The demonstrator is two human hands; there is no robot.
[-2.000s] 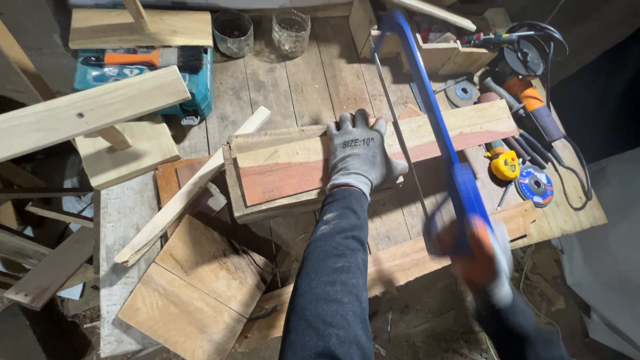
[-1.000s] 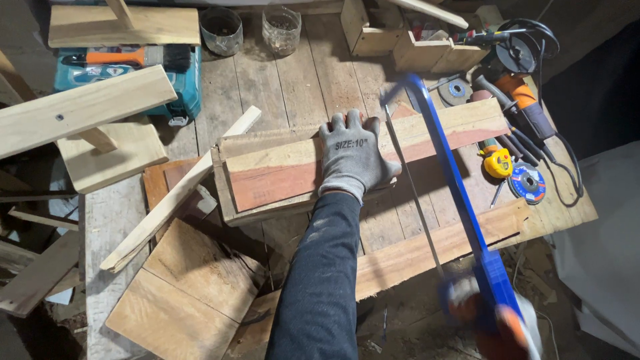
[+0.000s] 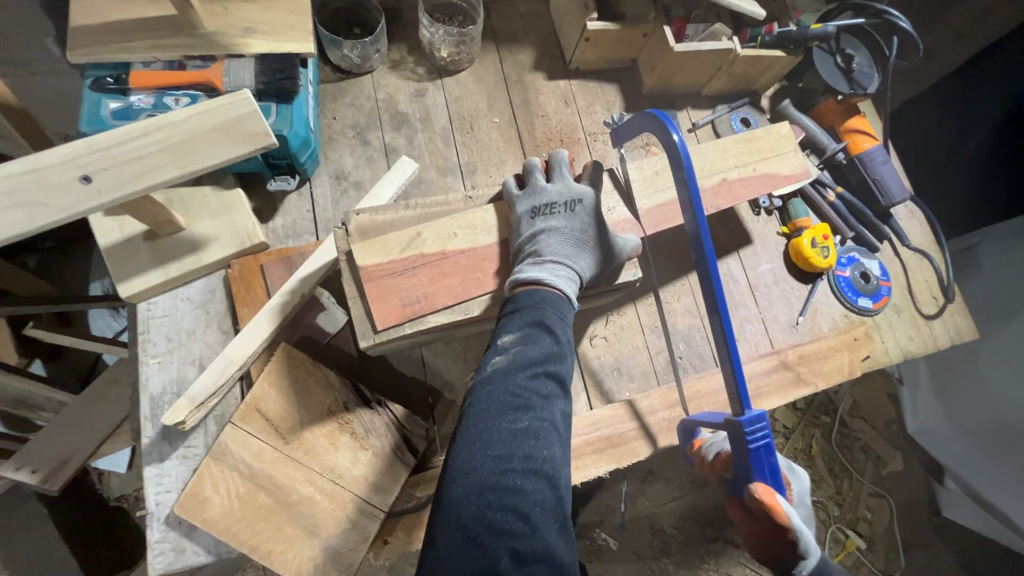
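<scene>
A two-toned wooden board [image 3: 432,260], pale with a reddish strip, lies across a thicker wooden block [image 3: 372,336]. My left hand [image 3: 560,220], in a grey work glove, presses flat on the board with its fingers spread. My right hand [image 3: 760,500], gloved in grey and orange, grips the handle of a blue hacksaw [image 3: 708,240] at the lower right. The saw's thin blade crosses the board just right of my left thumb, its front end above the board's far edge. The depth of any cut cannot be made out.
At the right lie an angle grinder [image 3: 868,148], a yellow tape measure [image 3: 812,246] and a flap disc [image 3: 860,280]. A brush [image 3: 192,78] rests on a teal case [image 3: 292,132] at upper left. Wooden offcuts and a square panel [image 3: 296,456] lie left of my forearm.
The right hand and hacksaw have moved between frames, blurred at the handle earlier and sharper now. My left hand has stayed on the board.
</scene>
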